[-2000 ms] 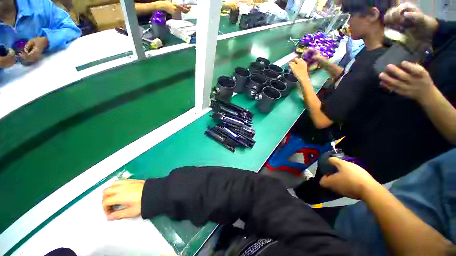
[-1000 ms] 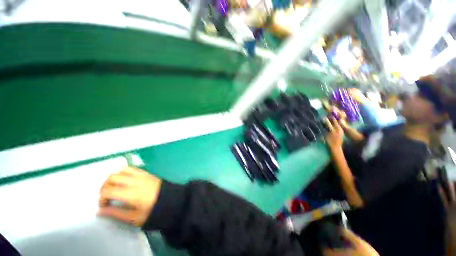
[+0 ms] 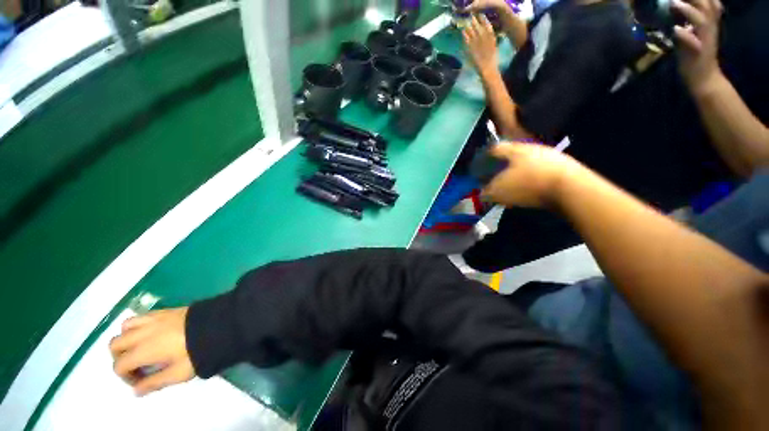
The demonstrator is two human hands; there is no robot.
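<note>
My right hand (image 3: 153,352), in a black sleeve, rests on the white sheet (image 3: 169,408) at the lower left with its fingers curled. A small dark spot shows under the fingers; I cannot tell whether it is a held part or shadow. My left hand is out of the picture. Slim black glossy handle shells (image 3: 350,172) lie in a pile on the green bench (image 3: 228,244), beyond my forearm.
Several black barrel housings (image 3: 413,105) stand beyond the shells, beside a white post (image 3: 268,76). The green belt (image 3: 110,151) curves along the left behind a white rail. At right, another person's hand (image 3: 527,174) holds a dark object; more workers stand behind.
The view swung and came back, so shells and housings appear further left than at first. My right hand stays on the sheet. The nearby person's hand at right has moved forward and up.
</note>
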